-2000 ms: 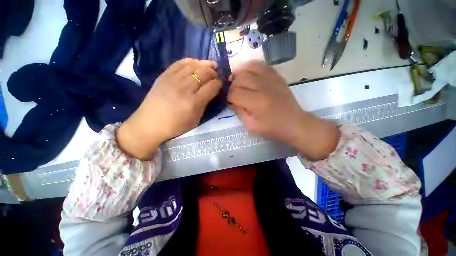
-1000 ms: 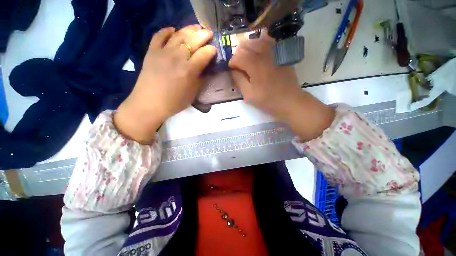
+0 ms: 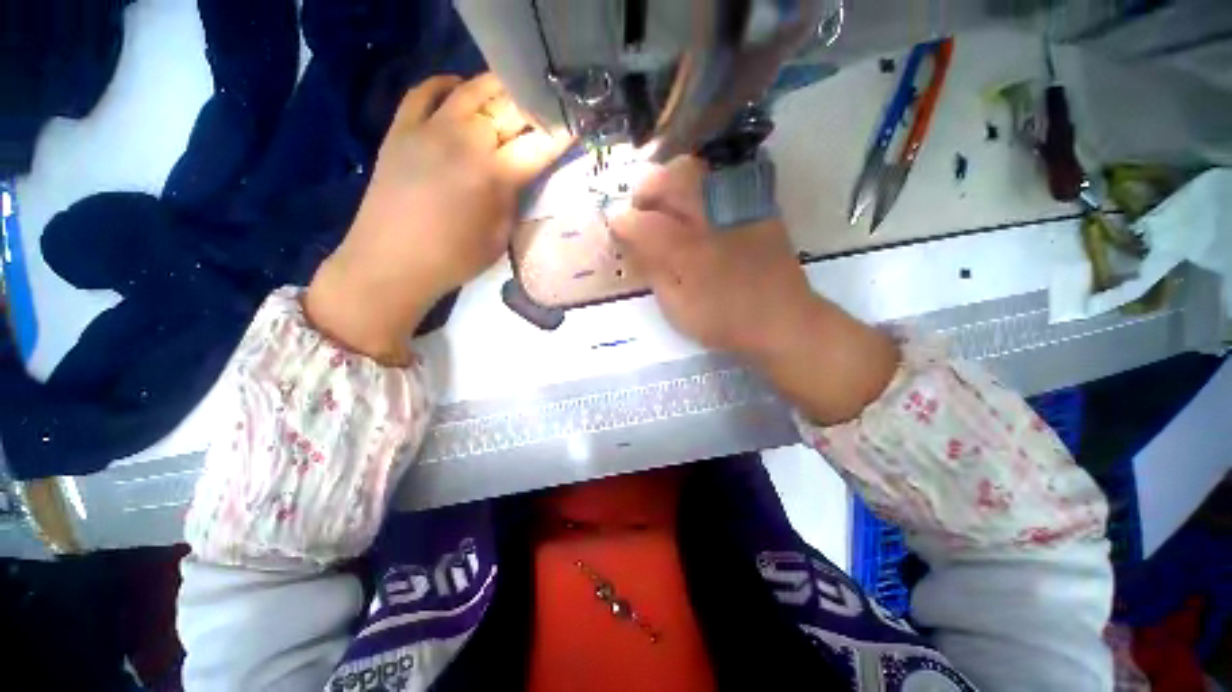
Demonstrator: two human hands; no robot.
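My left hand is left of the needle area, fingers bent at the edge of the navy cloth. My right hand is right of the needle, fingertips close to the presser foot. Glare there hides whether the right fingers hold cloth. The sewing machine head is above both hands. The pale needle plate shows bare between my wrists. The pile of navy pieces spreads left of and behind my left hand.
Right of the ribbed grey knob lie thread snips, a dark red-brown handle, brass-coloured pieces and a white scrap. A ruler strip runs along the front edge, with brown tape at left.
Both hands have moved from the front of the plate up toward the needle, uncovering the pale plate. The navy cloth between them has moved back. The view has also shifted slightly.
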